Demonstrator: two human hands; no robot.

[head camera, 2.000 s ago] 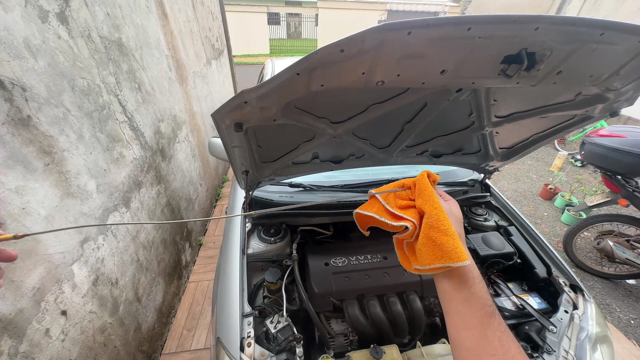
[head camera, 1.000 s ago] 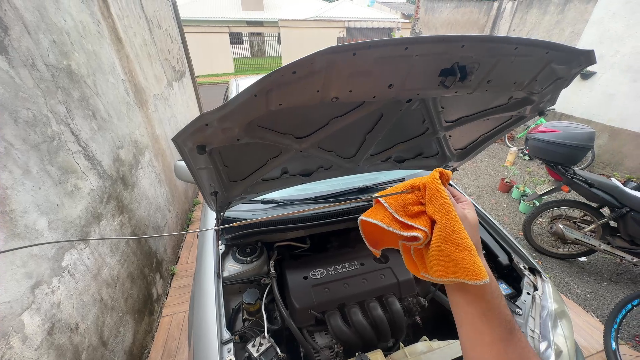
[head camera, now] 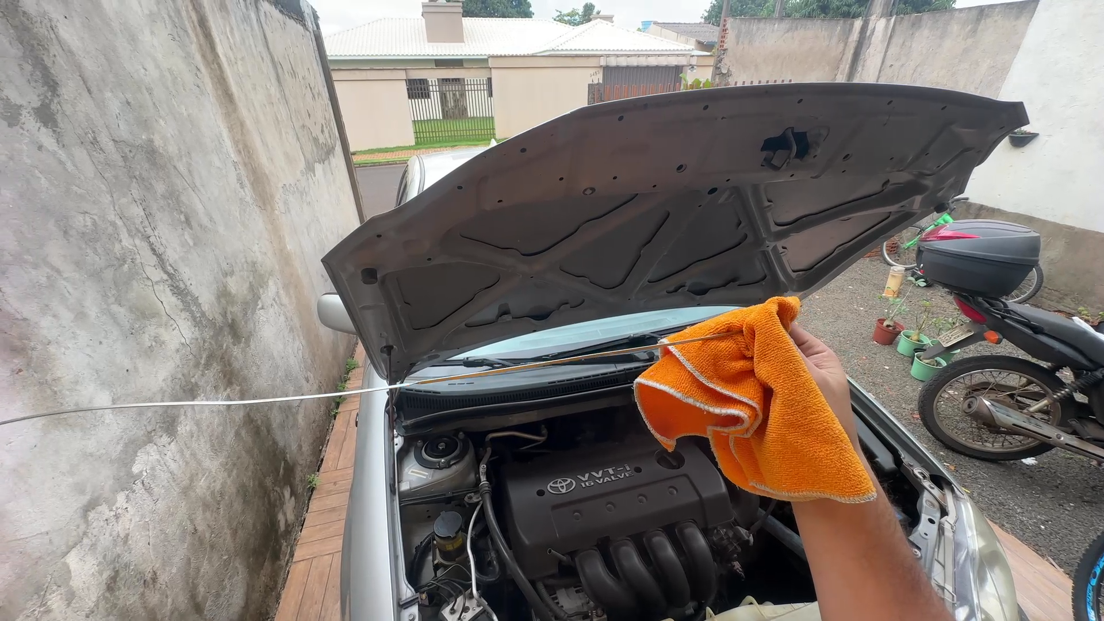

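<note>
My right hand (head camera: 815,362) is closed on an orange microfiber cloth (head camera: 768,405), which hangs in folds over the right side of the engine bay. A thin metal dipstick (head camera: 319,396) runs from the left edge of the view across to the cloth, its right end against or inside the folds. My left hand is out of frame. Below the dipstick lies the Toyota engine cover (head camera: 612,500) of a silver car, with the black intake pipes (head camera: 647,573) in front of it.
The raised hood (head camera: 604,224) spans the upper middle. A stained concrete wall (head camera: 164,259) stands close on the left. To the right are a parked motorcycle (head camera: 1035,371), potted plants (head camera: 927,366) and part of another wheel (head camera: 1088,586).
My left hand, at the left edge two seconds ago, is out of view. The dipstick's orange handle no longer shows. My right hand still holds the cloth. The view has shifted.
</note>
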